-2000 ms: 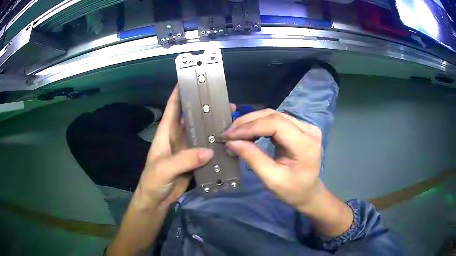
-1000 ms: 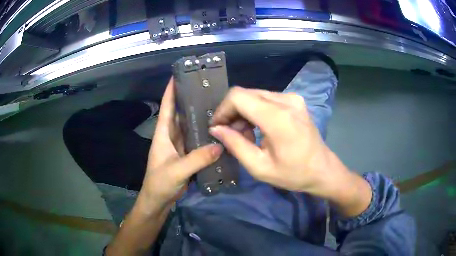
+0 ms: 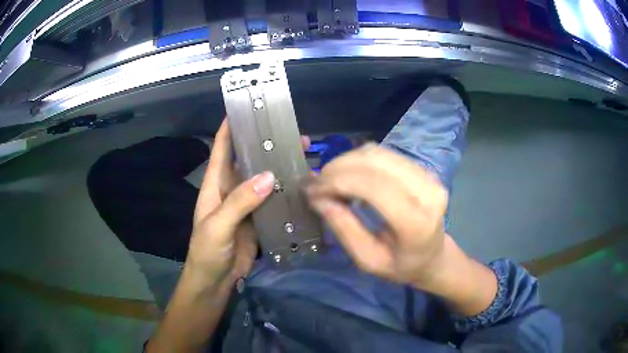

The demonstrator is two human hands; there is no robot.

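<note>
A long rectangular metal unit (image 3: 270, 165) is held upright over my lap, its face towards me and shining silver-grey. Bright round screws run down its middle, with more at both end corners. My left hand (image 3: 231, 220) grips its left side and lower part, thumb on the face beside the third screw. My right hand (image 3: 382, 214) is at the unit's right edge, blurred, with thumb and index finger close together. Whether a small part sits between those fingertips cannot be made out.
A shiny metal bench ledge (image 3: 385, 53) curves across the top. Several dark units (image 3: 288, 31) stand at it with their ends showing. A blue strip (image 3: 182, 37) and a red shape (image 3: 530, 21) lie behind. A blue stool (image 3: 333, 149) shows below the work.
My right hand has moved from over the middle of the unit to its right edge. The unit has shifted slightly left and tilted, now looking bright instead of dark. My left thumb has moved up-left.
</note>
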